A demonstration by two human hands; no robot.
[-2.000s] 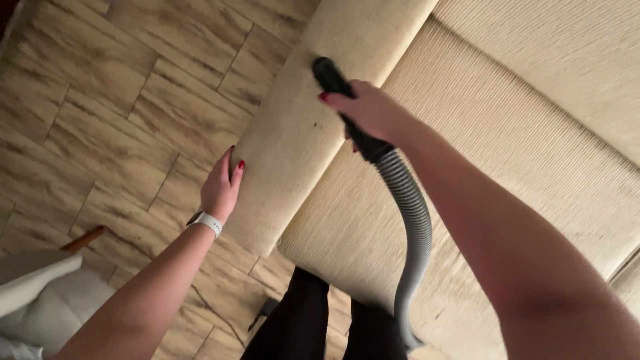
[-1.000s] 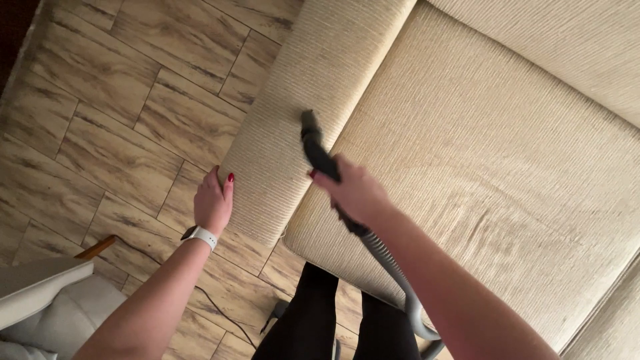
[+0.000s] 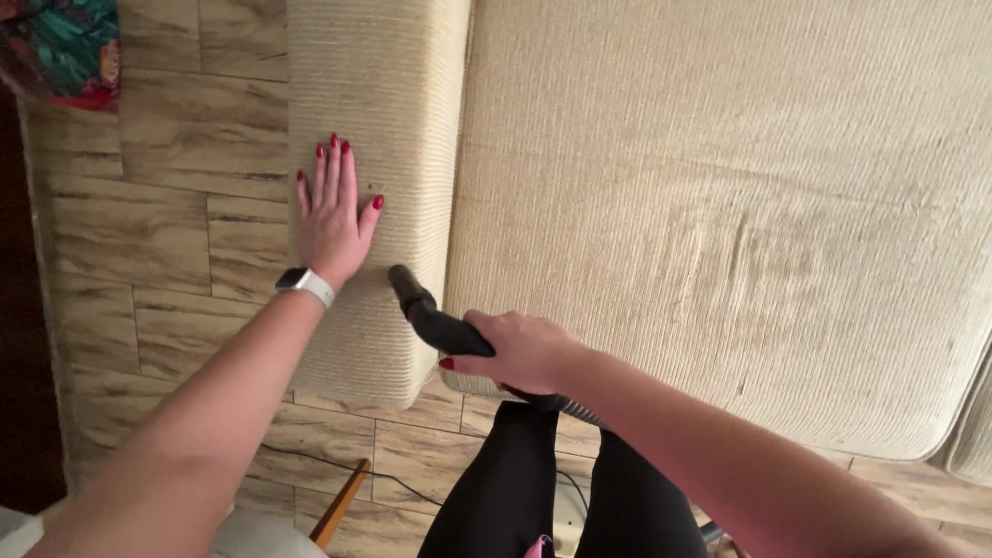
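My left hand (image 3: 335,225) lies flat on top of the beige ribbed sofa armrest (image 3: 356,70), palm down with its fingers apart and holding nothing. A smartwatch (image 3: 306,285) with a pale band is on that wrist. My right hand (image 3: 527,349) is closed around the black handle of a vacuum cleaner hose (image 3: 448,332). The handle's narrow end rests on or just over the armrest, a little below and right of my left hand. Part of the grey corrugated hose shows under my right forearm. Beside the armrest spreads the wrinkled beige seat cushion (image 3: 620,232).
Wood-look floor tiles (image 3: 163,240) run along the armrest's left side. A thin black cable (image 3: 387,479) crosses the floor near a wooden furniture leg (image 3: 341,504) and grey upholstery (image 3: 260,535). A multicoloured item (image 3: 74,50) is at the upper left.
My left hand has moved from the armrest's outer edge onto its top and now lies flat. The vacuum handle has moved nearer the armrest's front end. The view has turned.
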